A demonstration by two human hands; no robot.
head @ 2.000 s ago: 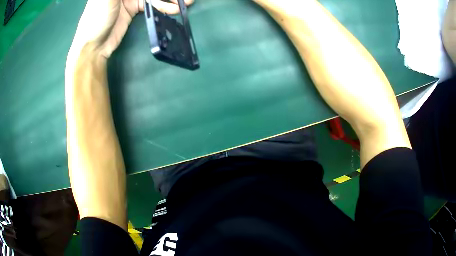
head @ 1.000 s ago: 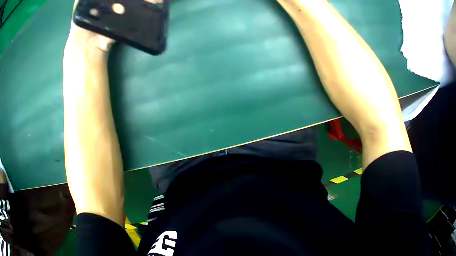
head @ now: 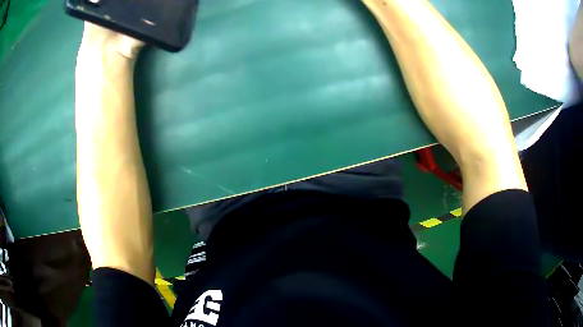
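The black phone middle frame [head: 144, 18] is at the top left, cut off by the picture's upper edge. Its solid dark end faces the camera, with a pale spot near its upper left. It is above the green bench mat [head: 275, 108]. Of my left hand [head: 118, 42], only the wrist and heel show just below the frame; the fingers are hidden behind it or out of the picture. My right forearm reaches up over the mat, and my right hand is beyond the top edge.
A white cloth or paper stack [head: 543, 51] with a ragged edge lies at the right side of the bench. Part of another person's arm [head: 577, 45] shows at the far right. A red stool part [head: 438, 167] is below the bench's pale front edge.
The frame has moved left and up and turned from an edge-on tilt to show its broad dark face. My left wrist has shifted slightly left. The right forearm has barely moved.
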